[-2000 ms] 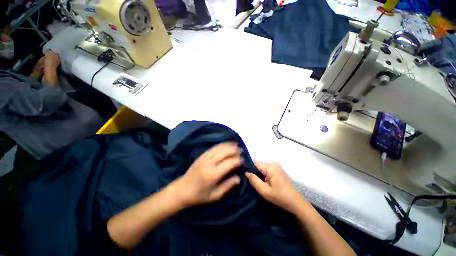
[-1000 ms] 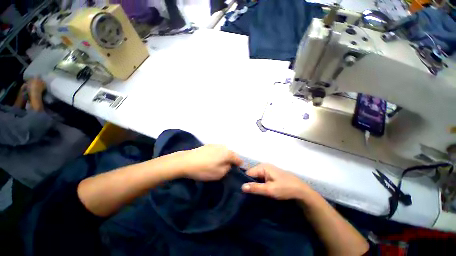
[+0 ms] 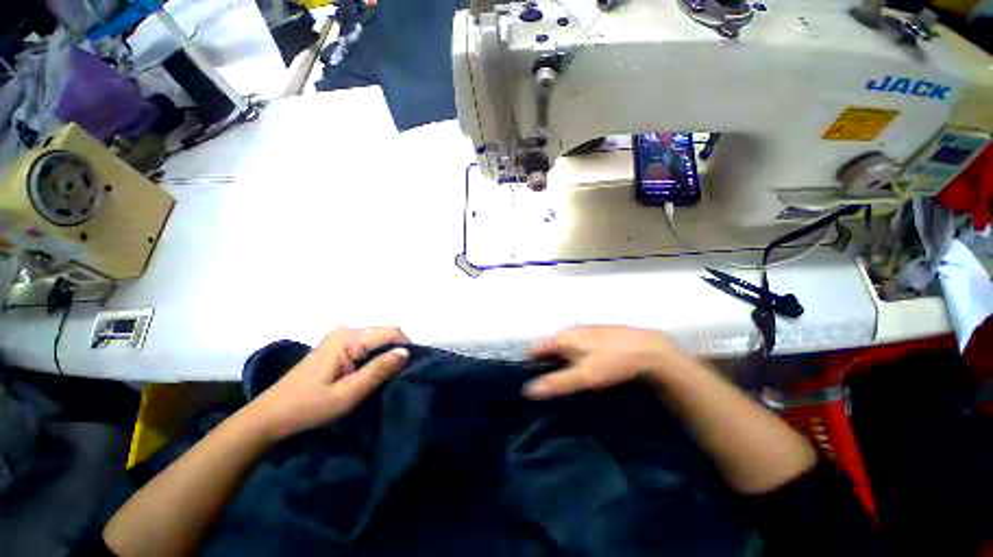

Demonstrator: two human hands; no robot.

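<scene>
A dark navy garment (image 3: 457, 468) lies over my lap and against the front edge of the white table. My left hand (image 3: 348, 375) pinches its top edge, thumb on top. My right hand (image 3: 588, 361) holds the same edge farther right, slightly blurred. The edge (image 3: 468, 360) runs nearly straight between the two hands. A rounded fold of the garment stands left of my left hand. The fingertips under the cloth are partly hidden.
The cream JACK sewing machine (image 3: 762, 98) stands ahead, with a lit phone (image 3: 666, 169) under its arm. Black snips (image 3: 754, 294) lie on the table (image 3: 283, 239) at right. Another machine (image 3: 87, 207) is at left. A red basket (image 3: 822, 419) and yellow bin (image 3: 163, 419) are below.
The view has turned right. My hands were close together on the cloth and are now apart, with the edge stretched between them. More of the red basket shows.
</scene>
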